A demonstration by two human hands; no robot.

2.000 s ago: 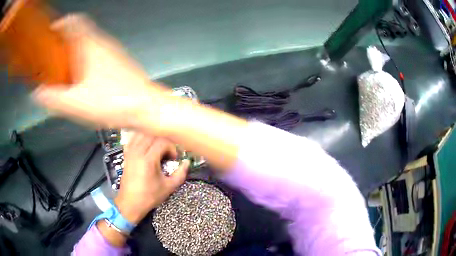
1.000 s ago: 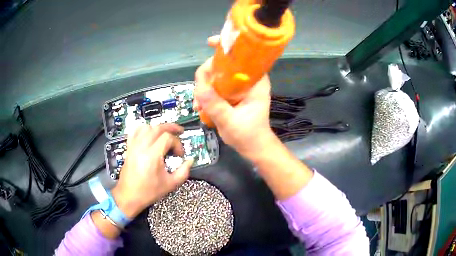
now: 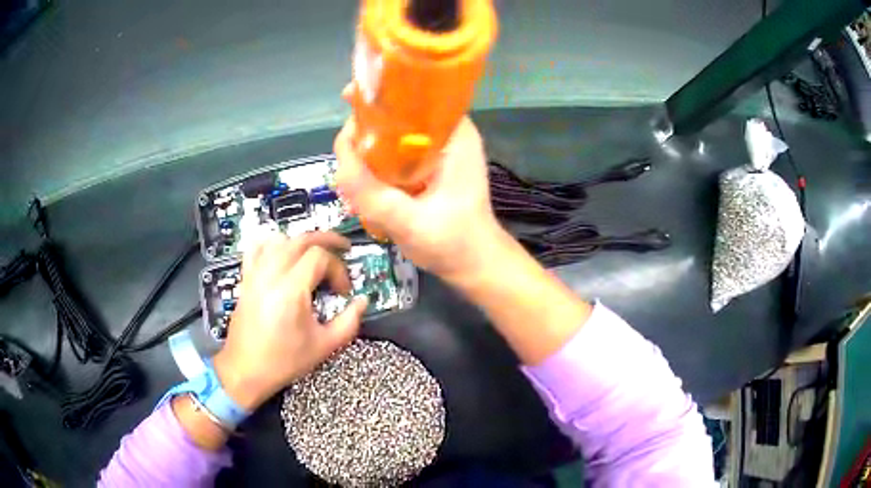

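Observation:
My right hand (image 3: 425,205) grips the orange electric screwdriver (image 3: 420,91) upright over the far adapter case half (image 3: 215,195); the hand and tool hide that case's right part and the bit tip. My left hand (image 3: 286,310) is bent over the near adapter case half (image 3: 406,286), with small silvery screws (image 3: 329,305) between thumb and fingers. Both cases lie side by side, open side up, with a circuit board in each. The round dish of screws (image 3: 365,415) is heaped just below the near case.
Black power cords (image 3: 143,305) lie left of the cases and bundled output leads (image 3: 544,205) lie right. A clear knotted bag of screws (image 3: 754,229) lies at the right, near a green post (image 3: 754,71). A raised green strip (image 3: 239,86) runs behind.
My right hand came from the far upper left with the screwdriver to above the cases, then shifted slightly left over the last second. My left hand stays over the near case.

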